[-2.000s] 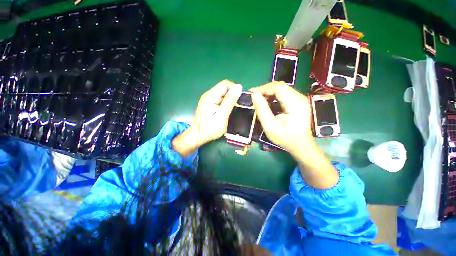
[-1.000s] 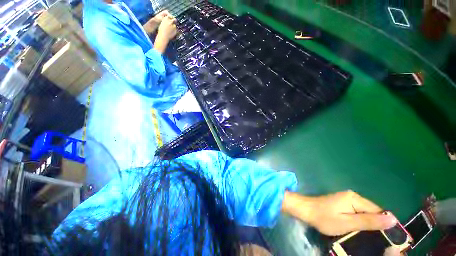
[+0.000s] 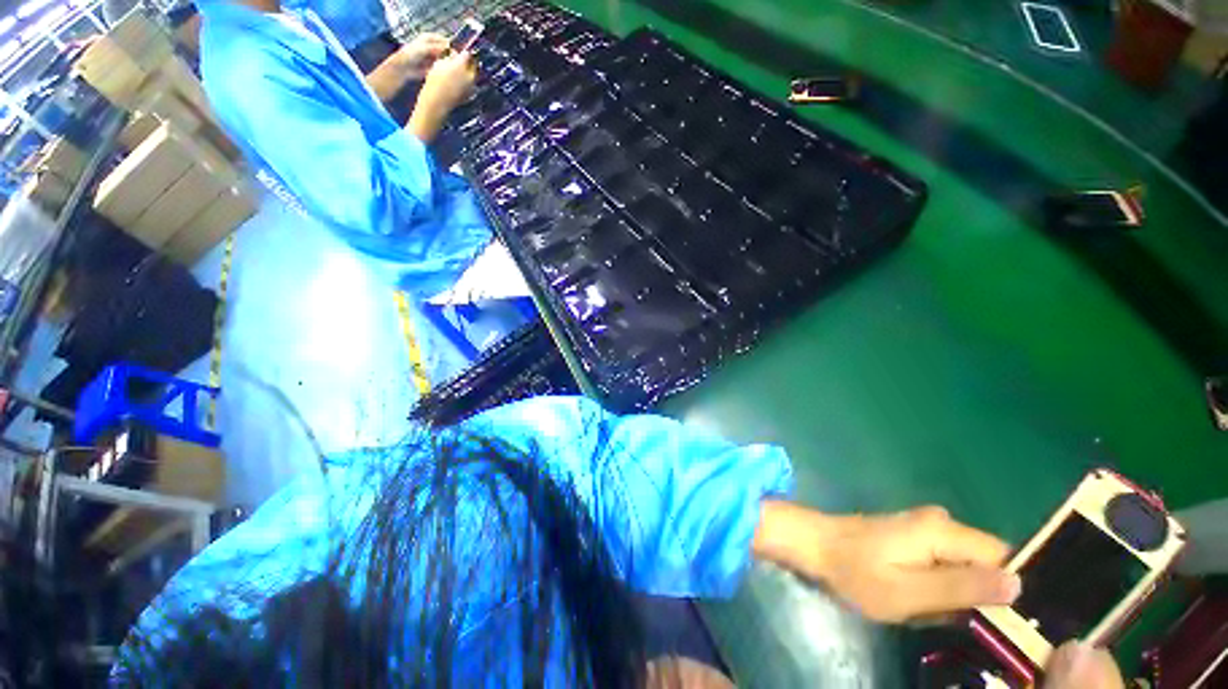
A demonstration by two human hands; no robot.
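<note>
A display module (image 3: 1084, 572) with a dark screen, pale frame and dark round part at its upper end is tilted at the lower right. My left hand (image 3: 896, 559) reaches in from the left, its fingertips closed at the module's left edge. Of my right hand (image 3: 1084, 668), only a thumb or fingertip shows, on the module's lower edge; the rest is cut off by the picture's edge. Red-edged units (image 3: 1192, 649) lie beside and below the module, partly cut off.
A large stack of glossy black trays (image 3: 700, 215) stands on the green bench (image 3: 929, 350). Several units lie farther along the bench, one of them (image 3: 1104, 207) at the right. A person in a blue smock (image 3: 337, 148) works at the far left. Cartons and a blue stool (image 3: 142, 401) stand behind.
The view has swung left since the oldest frame. Since one second ago, the module has turned and shows its round end up right; my left fingers have moved from that end to its left edge.
</note>
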